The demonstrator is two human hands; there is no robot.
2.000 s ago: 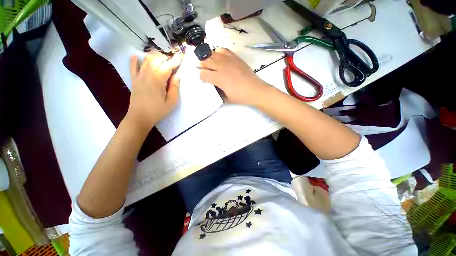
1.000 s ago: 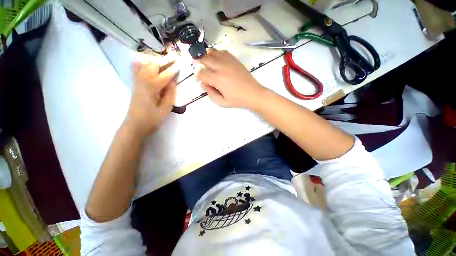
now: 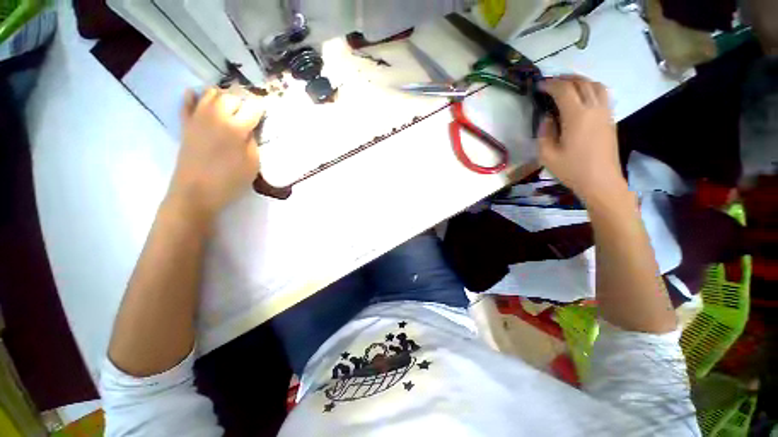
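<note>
My left hand [image 3: 217, 145] is at the left of the needle area, fingers bent over the edge of a white and maroon panel [image 3: 94, 179]; its fingertips are blurred by glare, so its hold is unclear. My right hand [image 3: 580, 132] is closed around the black handles of the fabric shears [image 3: 499, 51], whose blades point up and left on the table. The sewing machine's needle area [image 3: 264, 81] is brightly lit at the top. Red-handled scissors [image 3: 478, 141] lie just left of the shears. A small maroon piece [image 3: 273, 188] shows by my left wrist.
The white table [image 3: 375, 196] ends in front of my lap. A green loop handle [image 3: 495, 78] lies under the shears. A small dark object [image 3: 381, 37] lies behind the needle area. Maroon and white pieces [image 3: 546, 247] hang below at the right, beside a lime green basket [image 3: 717, 316].
My right hand has left the needle area, moved right and taken hold of the shears. The panel under my hands has shifted left and back. The view has shifted slightly.
</note>
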